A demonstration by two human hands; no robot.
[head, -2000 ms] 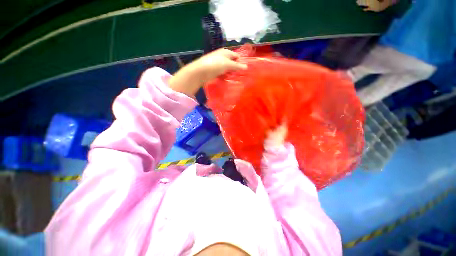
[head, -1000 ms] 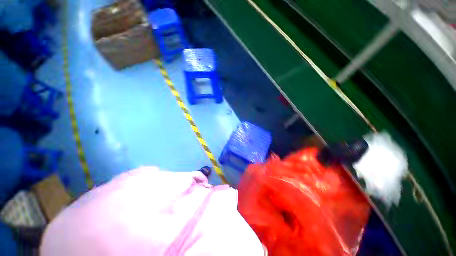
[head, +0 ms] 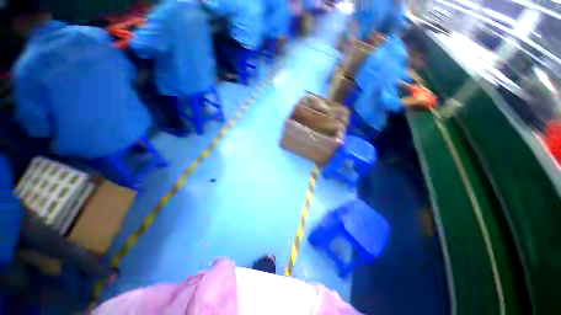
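Observation:
Neither of my hands is in the picture; only my pink smock (head: 206,291) shows at the bottom edge, with a dark shoe (head: 264,264) just beyond it. The nearest thing in front of me is a blue plastic stool (head: 360,231) on the blue floor, right of centre. A second blue stool (head: 352,157) stands behind it. An open brown carton (head: 312,136) stands on the floor beside that one. The view is blurred.
A green bench (head: 430,147) and conveyor run along the right. Workers in blue sit in a row at the left, one nearest (head: 83,92); another worker (head: 381,74) is at the bench. White grid trays (head: 52,187) lean by brown cardboard (head: 103,215). Yellow-black lines (head: 200,161) mark the floor.
The view has swung left and up along the aisle. The large red bag, white bag and fan have left the picture. Seated workers have come into view.

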